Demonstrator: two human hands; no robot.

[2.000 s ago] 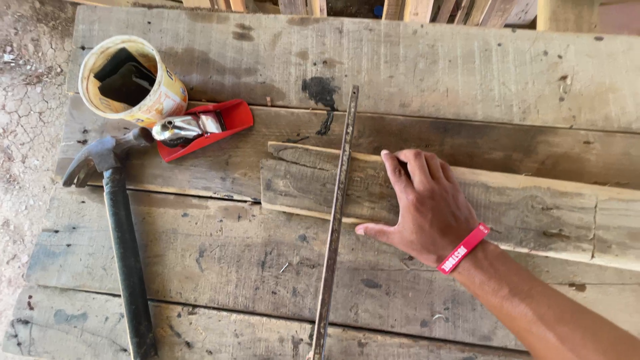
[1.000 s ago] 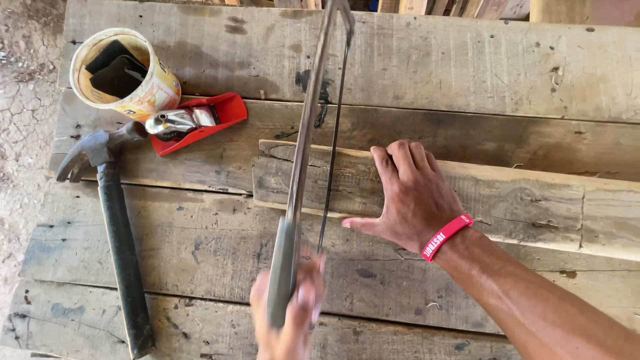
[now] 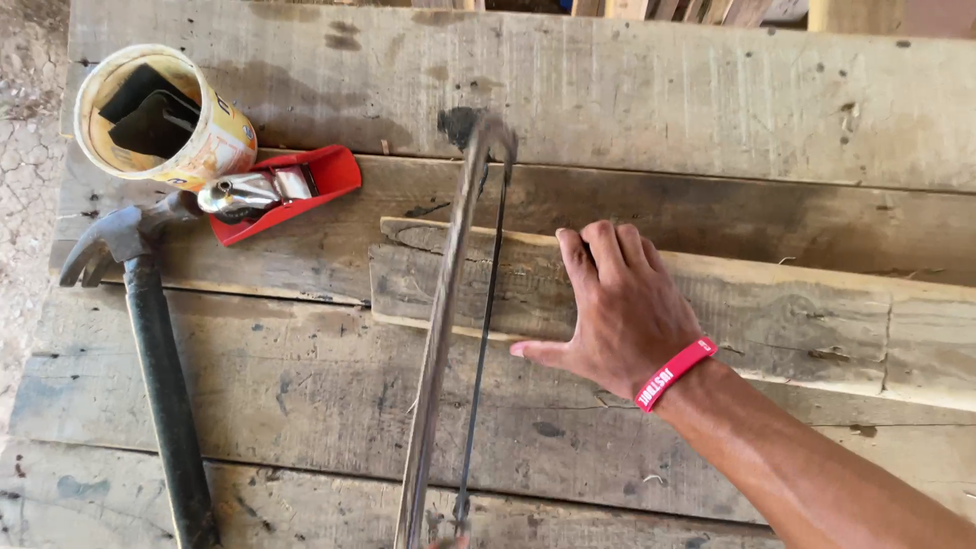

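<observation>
A metal-framed hacksaw (image 3: 442, 324) lies across the left part of a long wooden board (image 3: 778, 324), its thin blade running over the board to the left of my right hand. Only a sliver of my left hand (image 3: 450, 543) shows at the bottom edge by the saw's near end; the saw's handle is out of view. My right hand (image 3: 629, 313), with a red wristband, clasps the board from above. Its fingertips are at the far edge and its thumb is by the near edge. Whether the blade sits in a cut cannot be told.
The worktop (image 3: 305, 389) is made of weathered planks with gaps. At the left lie a claw hammer (image 3: 164, 381) and a small red block plane (image 3: 286, 194), beside a plastic tub (image 3: 229, 145) holding dark sheets. More wood pieces (image 3: 633, 8) show beyond the far edge.
The hacksaw has moved back toward me since a second ago, and my left hand, then visible around its handle, is now almost wholly below the view. My right hand stays on the board.
</observation>
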